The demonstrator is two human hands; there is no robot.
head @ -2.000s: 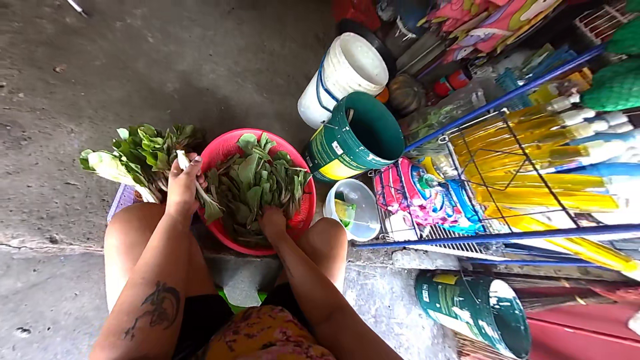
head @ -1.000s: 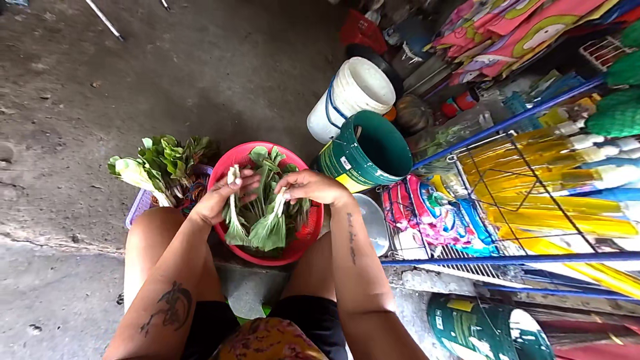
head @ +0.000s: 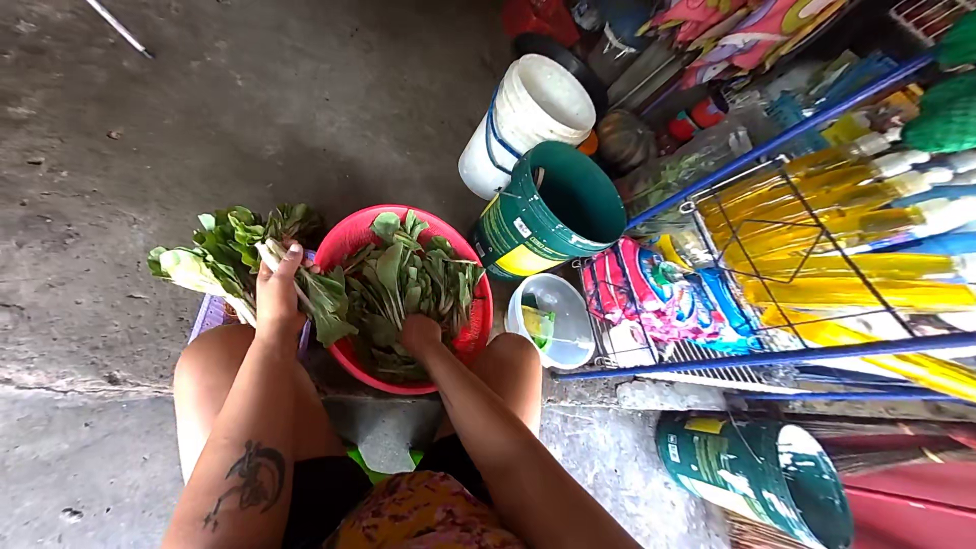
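Note:
My left hand [head: 280, 286] is closed around the pale stems of a small bunch of leafy greens [head: 324, 301], whose leaves hang over the left rim of a red plastic basin [head: 482, 324]. My right hand [head: 421, 335] is down among the loose leafy greens [head: 393, 278] in the basin; its fingers are hidden by leaves, so its grip cannot be told. Left of the basin, a heap of greens [head: 229, 244] lies on a purple plastic crate [head: 207, 316], close beside my left hand. The basin sits between my knees.
A white bucket [head: 488, 152], a green bucket [head: 534, 206] and a clear plastic tub [head: 568, 328] stand right of the basin. Beyond them is a blue-edged wire rack [head: 839, 351] with bottles of yellow liquid [head: 839, 259]. Another green bucket [head: 740, 465] lies at lower right.
Both hands were over the basin with greens a second ago. My left hand has moved left to the basin's rim, and my right hand has gone down into the leaves.

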